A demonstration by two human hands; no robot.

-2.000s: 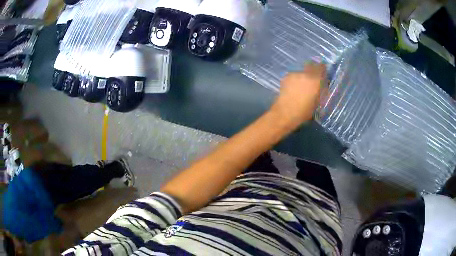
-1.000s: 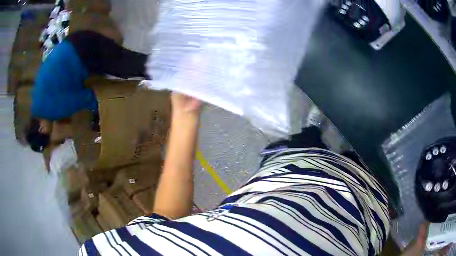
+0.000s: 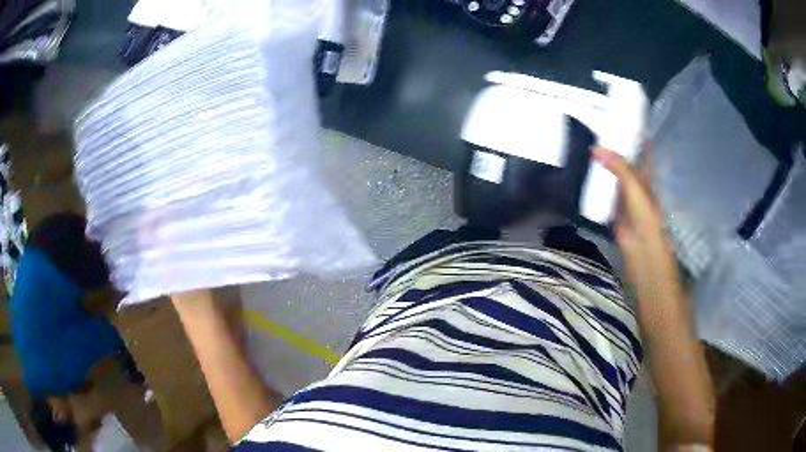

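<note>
A clear, ribbed air-column bag [image 3: 208, 159] is held up at the left, over the bench edge and floor. My left hand [image 3: 168, 238] grips it, blurred and mostly seen through the plastic at its lower edge. A white and black security camera [image 3: 521, 150] is in front of my body at the bench edge, its lens face not in view. A white label shows on its black part. My right hand [image 3: 626, 190] holds the camera by its white mounting bracket [image 3: 619, 115]. The camera and bag are apart.
More cameras [image 3: 499, 11] stand on the dark green bench [image 3: 406, 97] at the top and top left. Other air-column bags [image 3: 716, 159] lie at the right. At the lower left a person in blue [image 3: 57, 318] bends near brown cartons. A yellow line [image 3: 287, 335] crosses the floor.
The bag in my left hand has moved left and down. My right hand has come into fuller view with the camera, now in front of my body. The view has turned.
</note>
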